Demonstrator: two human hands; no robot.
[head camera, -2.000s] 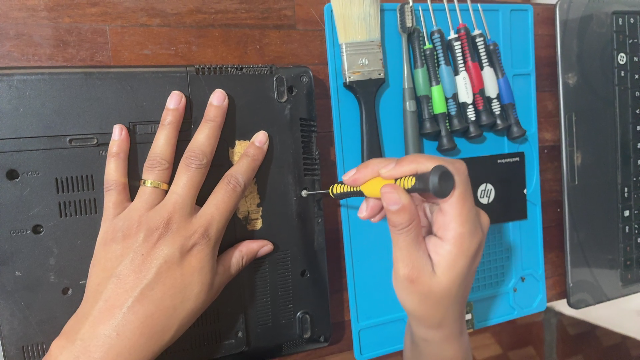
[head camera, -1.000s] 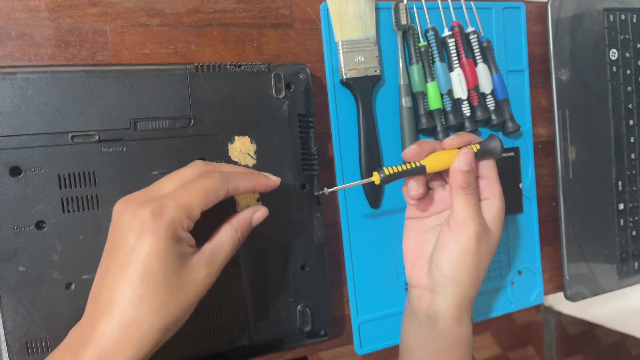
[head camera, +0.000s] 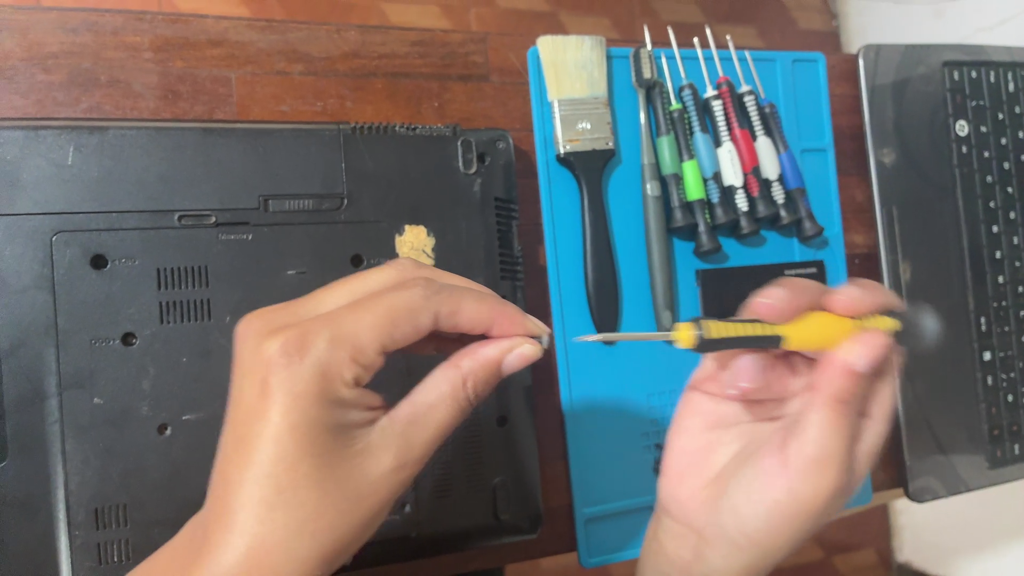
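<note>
My left hand (head camera: 360, 400) is above the right part of an upturned black laptop (head camera: 216, 384), a small screw (head camera: 544, 342) pinched between thumb and forefinger. In my right hand (head camera: 768, 408) is a yellow and black precision screwdriver (head camera: 788, 332), held level over the blue mat. Its bare tip points left at the screw, with a small gap between them. Tan residue (head camera: 415, 244) marks the laptop's underside behind my left fingers. The screw hole near the laptop's right edge is hidden by my left hand.
On the blue silicone mat (head camera: 616, 480) lie a flat paintbrush (head camera: 592, 200), a grey-handled brush (head camera: 656, 216), several precision screwdrivers (head camera: 728, 152) and a black rectangular piece (head camera: 720, 288). An open laptop (head camera: 920, 320) stands at the right. Wooden table boards (head camera: 280, 64) show behind.
My left hand was spread on the laptop, then lifted toward the screwdriver tip; now it pinches the screw. The screwdriver has left the laptop's edge and moved right, its tip now bare.
</note>
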